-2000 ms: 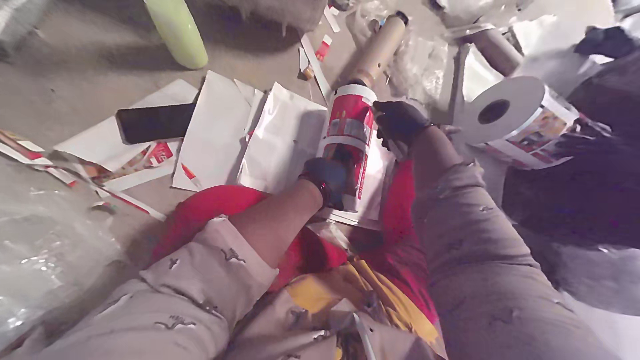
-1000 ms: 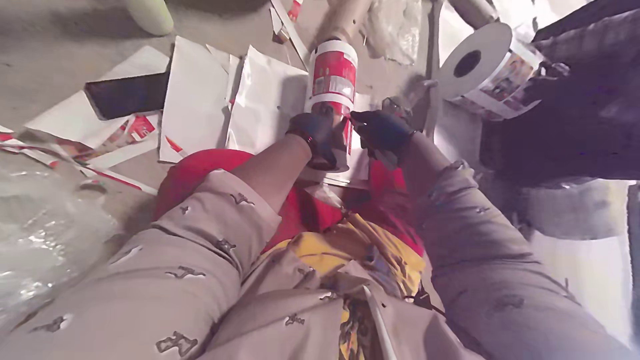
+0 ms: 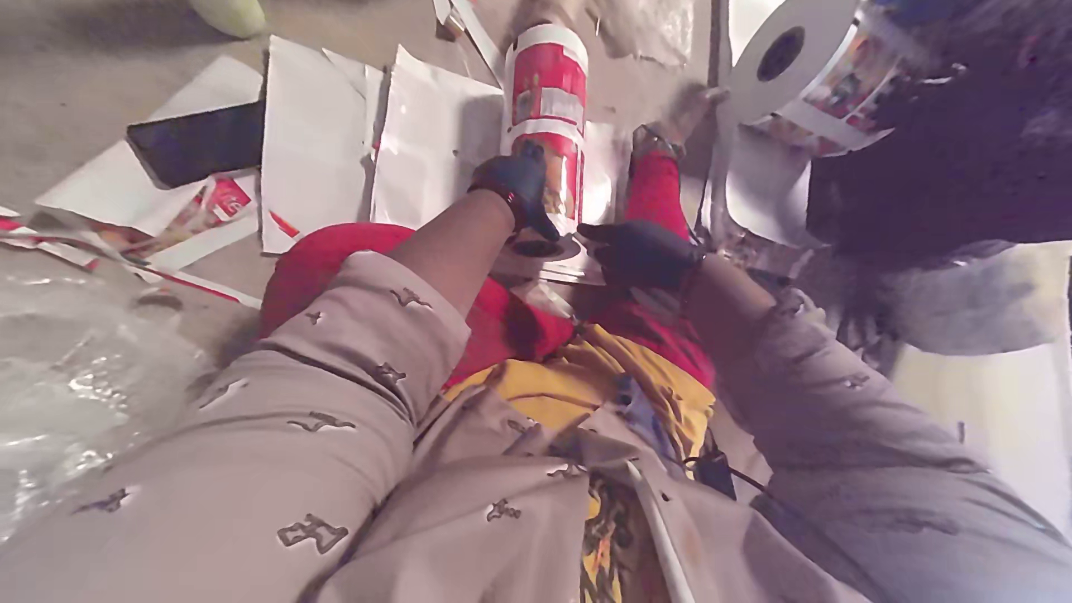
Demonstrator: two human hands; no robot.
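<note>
A roll of printed red and white film (image 3: 548, 92) lies lengthwise between my legs, its near end with a dark core opening facing me. My gloved left hand (image 3: 521, 188) rests on the roll's left side near that end, thumb toward the core; whether it grips the roll is unclear. At the right of the near end is my gloved right hand (image 3: 641, 254), its fingertips by the roll's edge. What lies under its palm is hidden. Flat white sheets (image 3: 440, 138) lie beneath and left of the roll.
A larger printed roll (image 3: 775, 63) stands at the upper right beside dark fabric (image 3: 938, 167). To the left are a dark phone-like slab (image 3: 201, 142), paper scraps (image 3: 218, 209) and clear plastic wrap (image 3: 75, 377). A pale green object (image 3: 230, 15) is at the top left.
Both hands have shifted toward the near end of the roll since two seconds ago; my right hand came down from the roll's upper right side. The view has also moved.
</note>
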